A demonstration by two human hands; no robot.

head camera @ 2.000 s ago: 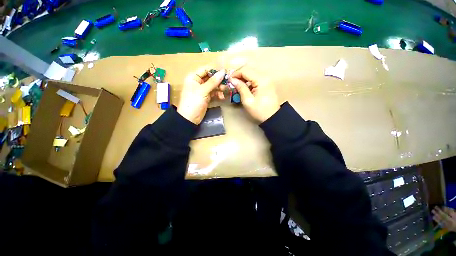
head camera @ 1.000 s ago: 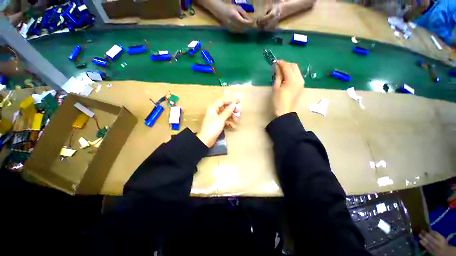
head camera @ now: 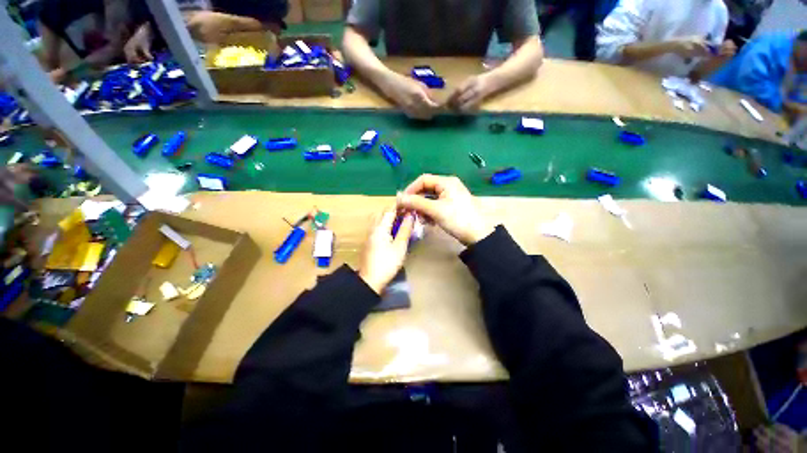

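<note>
My left hand (head camera: 386, 250) is in front of me over the bench, shut on a blue battery pack (head camera: 403, 225) with a pale side. My right hand (head camera: 449, 211) meets it from the right, thumb and finger pinched at the top of the pack. Whatever is between the right fingertips is too small and blurred to tell. A dark pad (head camera: 392, 292) lies under my left wrist, partly covered. To the left lie a blue pack (head camera: 289, 245) and a white-faced pack (head camera: 323, 248), with a small green board (head camera: 321, 218) above them.
An open cardboard box (head camera: 208, 305) stands left, yellow parts (head camera: 78, 243) beyond it. The green belt (head camera: 460, 177) carries scattered blue packs. White scraps (head camera: 557, 227) lie right. A black tray (head camera: 708, 403) is low right. A person's hands (head camera: 442, 95) work opposite; others sit farther off.
My right hand has come back from the belt, where it held a green board, to my left hand. The view has tilted up, showing more of the line opposite.
</note>
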